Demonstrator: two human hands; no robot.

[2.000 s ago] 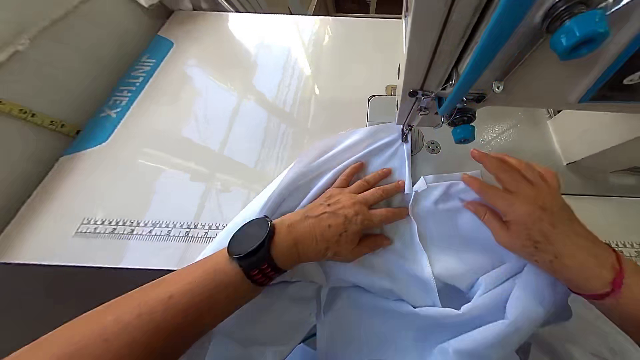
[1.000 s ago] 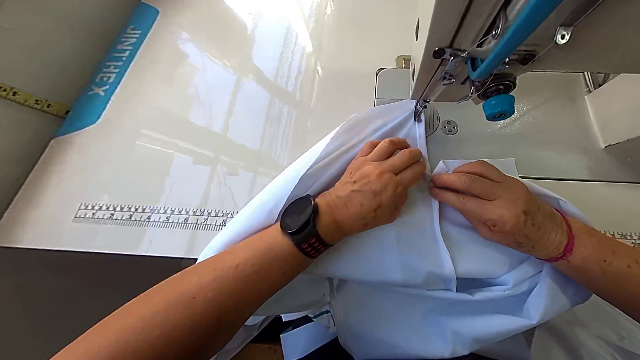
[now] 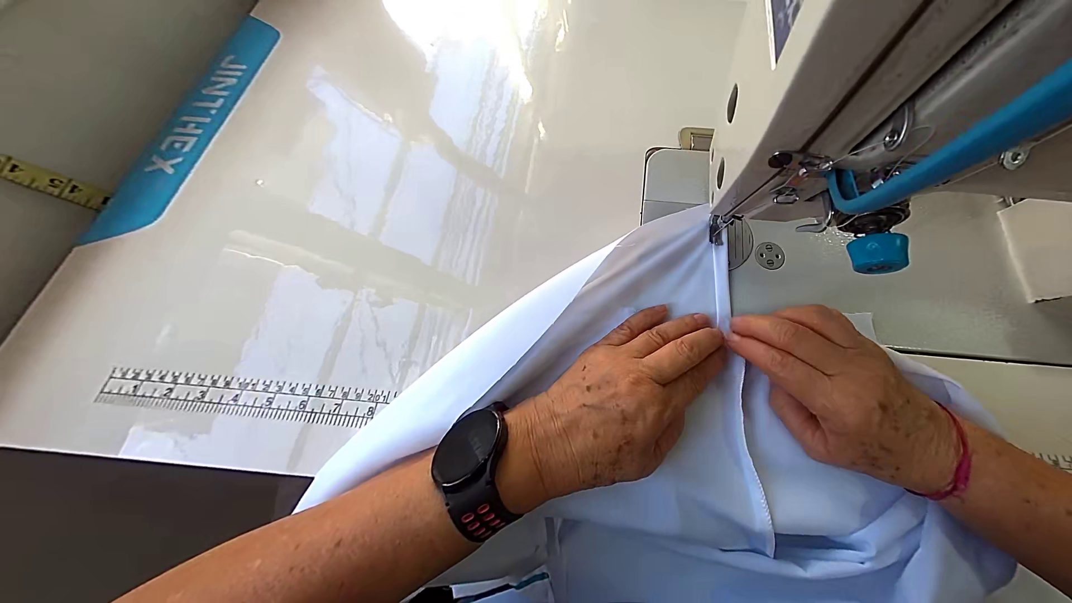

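Light blue-white fabric [image 3: 653, 519] spreads over the sewing table, a narrow folded edge running up to the presser foot [image 3: 718, 229] of a sewing machine [image 3: 846, 75]. My left hand [image 3: 620, 402] lies on the fabric left of the fold, its fingertips at the folded edge. From the right, my right hand [image 3: 846, 394] pinches that fold between thumb side and fingers; its thumb is partly hidden. The two hands' fingertips nearly meet, a short way below the foot. A black watch is on my left wrist and a reddish band on my right.
A printed ruler scale [image 3: 243, 398] runs along the glossy white tabletop [image 3: 402, 209] at left. A yellow measuring tape [image 3: 50, 182] lies at the far left. Right of the foot are the metal bed plate [image 3: 946, 285] and a blue knob [image 3: 878, 253] under the machine head.
Two seconds ago both hands were spread apart over the fabric; they have come together at the folded edge. Since one second ago, my left fingers have straightened. The view has moved closer.
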